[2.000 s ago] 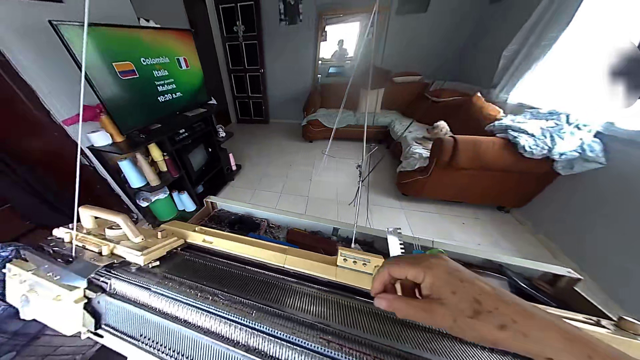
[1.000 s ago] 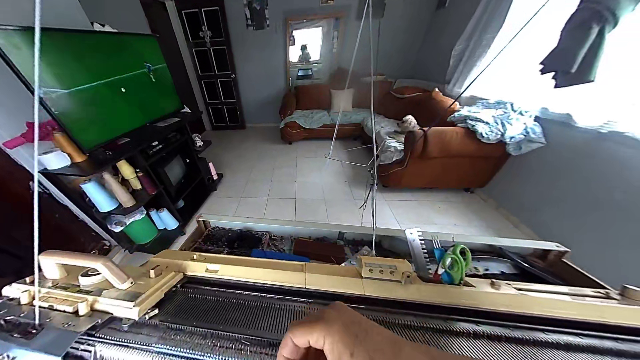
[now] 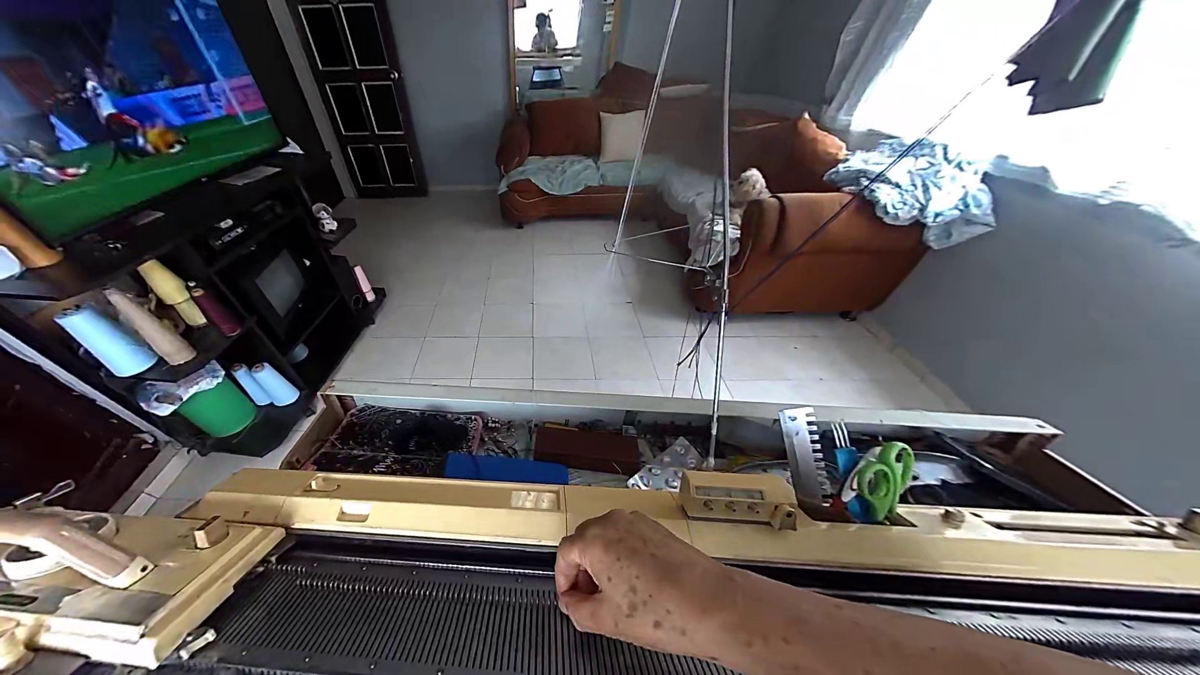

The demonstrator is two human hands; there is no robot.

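Observation:
My right hand [image 3: 623,581] is over the needle bed [image 3: 403,609] of a knitting machine, its fingers curled together near the bed's back edge; whether they hold something small is hidden. The machine's carriage [image 3: 103,581], with a beige handle, sits at the left end of the bed. Just behind my hand is the row counter [image 3: 738,497] on the beige rear rail. A metal yarn mast [image 3: 720,375] with thin strands rises behind the counter. My left hand is outside the view.
Behind the rail, a tray holds green-handled scissors [image 3: 881,480], a metal comb-like tool [image 3: 804,455], a blue item [image 3: 506,468] and blister packs [image 3: 667,466]. Yarn cones [image 3: 105,339] stand on a black shelf at left, below a television [image 3: 131,103]. An orange sofa [image 3: 825,253] is farther back.
My right hand has moved left along the machine, away from the scissors and past the row counter. The view has shifted. The television picture is different.

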